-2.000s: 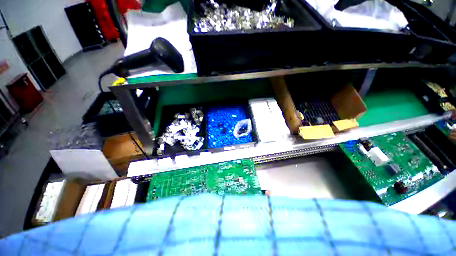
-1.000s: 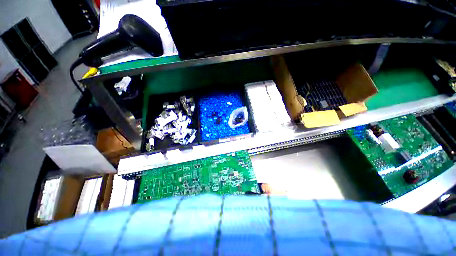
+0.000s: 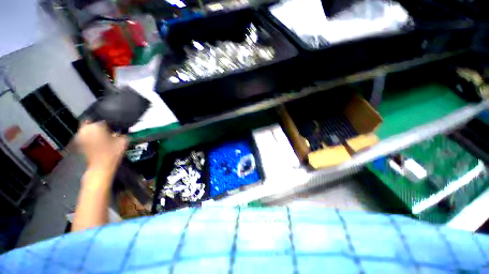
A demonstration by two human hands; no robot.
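My left hand (image 3: 102,142) is raised at the left, its forearm upright. It is closed around the handle of a black handheld scanner (image 3: 120,109), above the left end of the shelf. The hand and scanner are blurred. White paper (image 3: 145,88) lies on the upper shelf behind the scanner. My right hand is not in view; the blue checked smock fills the lower edge. A green circuit board (image 3: 445,166) with a white block component (image 3: 414,169) lies at the right.
The lower shelf holds a bin of silver metal parts (image 3: 185,179), a bin of blue parts (image 3: 222,179), white parts in rows (image 3: 276,150) and an open carton (image 3: 328,157). Black bins (image 3: 230,88) stand on the upper shelf.
The view has shifted and tilted. My left hand has come into view and taken hold of the scanner, which lay on the paper before. The nearer left board is now hidden.
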